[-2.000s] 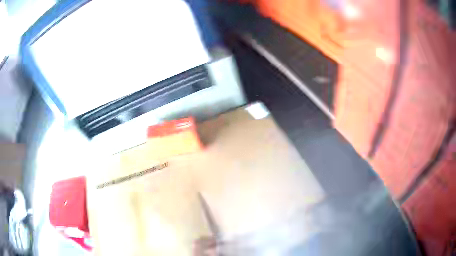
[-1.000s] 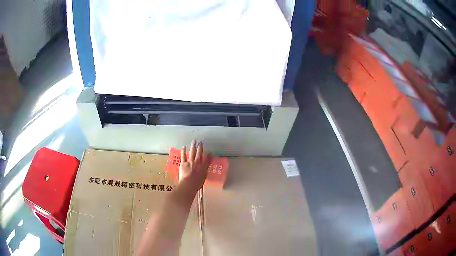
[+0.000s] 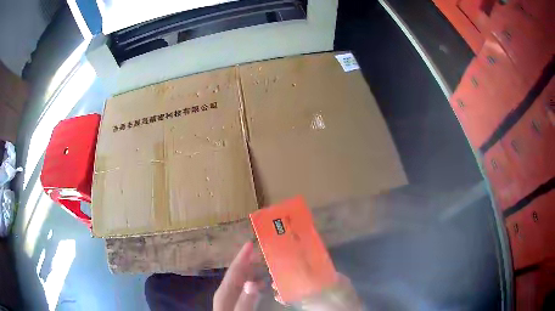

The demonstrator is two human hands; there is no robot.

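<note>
An orange retail box (image 3: pixel 293 249) is held up at the bottom centre, tilted, with a small dark label near its upper end. My right hand (image 3: pixel 331 294) is blurred and cut off by the bottom edge; it grips the box's lower end. My left hand (image 3: pixel 238 284) is just left of the box, fingers raised and apart, also cut off below. Whether it touches the box is hard to tell. A flattened cardboard sheet (image 3: pixel 204 164) with black print and a white corner sticker lies beyond the hands.
The pale machine outlet (image 3: pixel 213 51) with its dark slot is behind the cardboard. A red plastic stool (image 3: pixel 72 152) stands at the left. A worn wood-like support (image 3: pixel 167 252) shows under the cardboard's front edge. Stacked orange boxes (image 3: pixel 481 109) line the right, behind a metal edge (image 3: pixel 426 67).
The orange box has left the cardboard near the outlet, where a hand was on it, and is now held close to me. Both hands now show. The view has shifted down towards the near edge.
</note>
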